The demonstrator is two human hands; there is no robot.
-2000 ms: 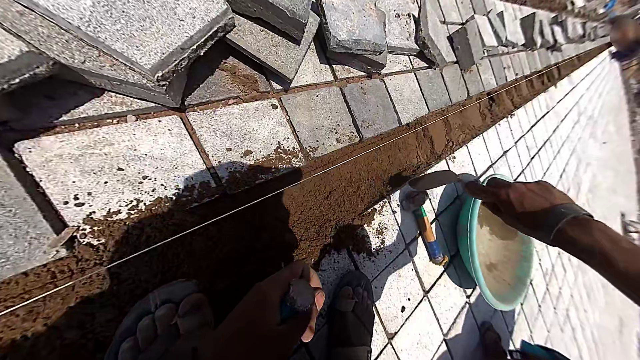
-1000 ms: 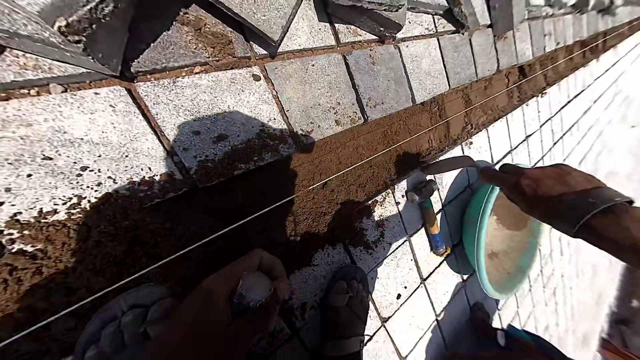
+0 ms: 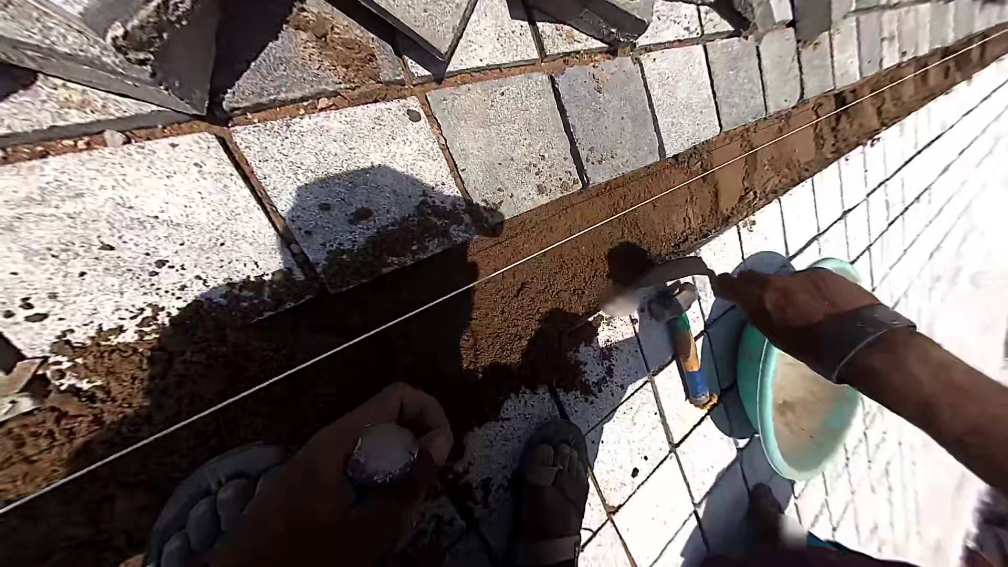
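My left hand (image 3: 378,465) is a fist in shadow at the bottom centre, closed round a tool whose rounded, pale end (image 3: 383,452) faces up; the rest is hidden. From the right edge reaches my right hand (image 3: 768,295), with a dark band at the wrist, gripping a trowel-like tool (image 3: 673,272) with a curved metal neck and a blurred tip over the soil edge. Just below that tool lies a hammer (image 3: 689,354) with a green, tan and blue handle, on the pale pavers. Beside my right hand a teal basin (image 3: 768,402) holds a brownish mix.
A taut white string (image 3: 583,235) runs diagonally over a strip of brown soil (image 3: 512,315). Grey pavers (image 3: 504,134) border it above, with loose slabs (image 3: 425,24) heaped behind. Sandalled feet (image 3: 551,488) stand at the bottom; another foot (image 3: 764,512) shows near the basin.
The tip of the tool in my right hand is now blurred and lies a little lower beside the hammer head. Both hands keep their hold. The view has shifted somewhat.
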